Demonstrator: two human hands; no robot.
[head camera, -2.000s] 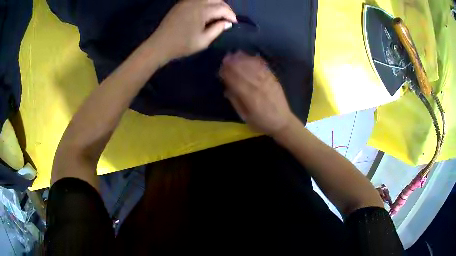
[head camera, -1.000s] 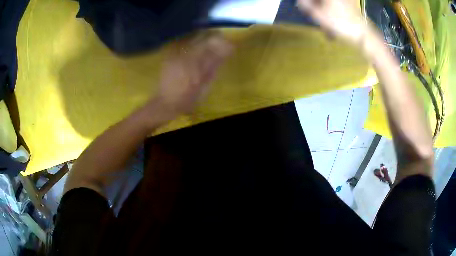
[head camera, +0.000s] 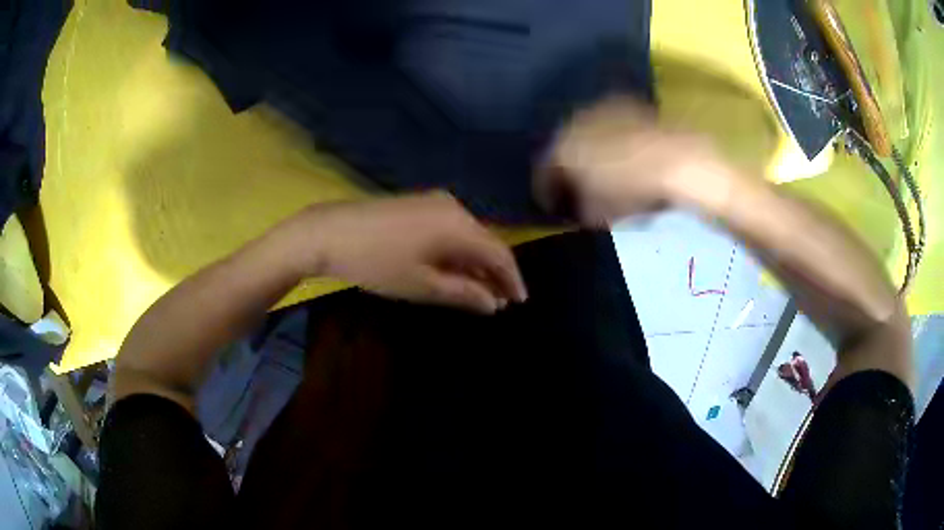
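Note:
A dark navy garment (head camera: 455, 93) lies on the yellow table cover (head camera: 114, 176), its lower edge near the table's front edge. A short dark slit shows near its top. My right hand (head camera: 606, 160) is blurred, over the garment's lower right corner; its fingers look curled, and whether it grips the cloth cannot be told. My left hand (head camera: 445, 259) is at the table's front edge, just below the garment, with bent fingers and nothing visible in it.
The steam iron (head camera: 802, 78) rests on yellow cloth at the upper right, its cord (head camera: 898, 197) running down the right side. Dark cloth (head camera: 19, 114) lies at the far left. Clear plastic (head camera: 31, 445) is at lower left. Pale tiled floor (head camera: 673, 311) shows below right.
The garment, lifted or drawn back a second ago with a white patch showing, now lies lower across the cover. My right hand has come down and left; my left hand has moved down to the table edge.

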